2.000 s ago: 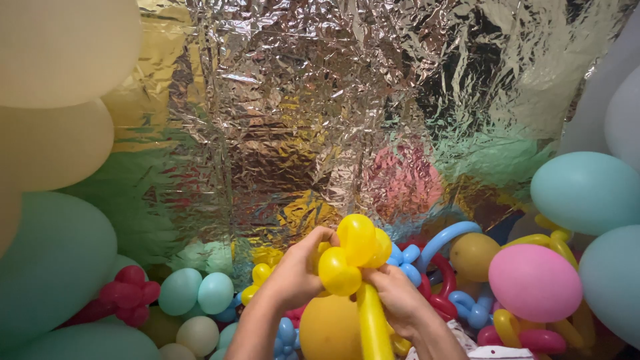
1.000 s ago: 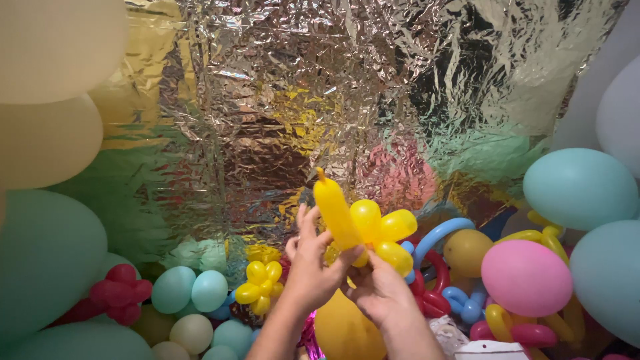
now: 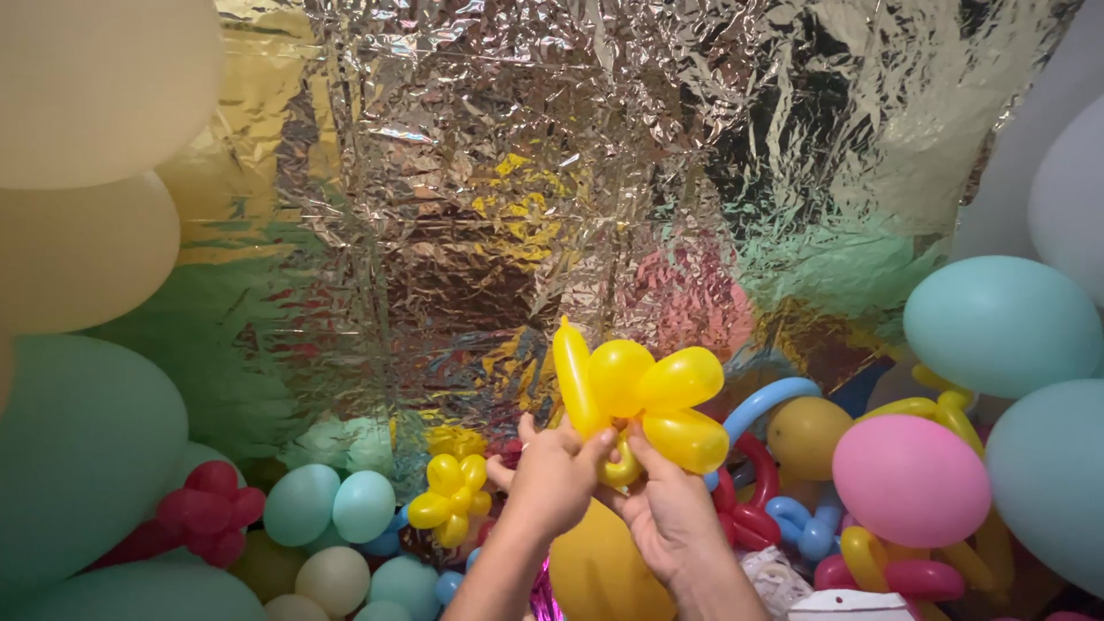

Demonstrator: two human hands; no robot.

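Note:
Both hands meet at the centre of a yellow twisted modelling balloon, which has several rounded petal-like loops fanned to the right and a straight uninflated-tipped end standing up at the left. My left hand grips the base of that straight end, with some fingers spread out to the left. My right hand pinches the balloon's middle between thumb and finger, below the loops. A small curved yellow section shows between the two hands. Behind the forearms is a large mustard-yellow balloon.
A crinkled metallic foil sheet hangs in front. Left stand cream and teal balloons, with a finished-looking yellow balloon flower. On the right are a pink balloon, teal balloons and red twisted balloons.
The yellow balloon's straight end pointed down between the hands two seconds ago; it now points up at the left. The loops have turned outward to the right, and both hands have shifted their hold.

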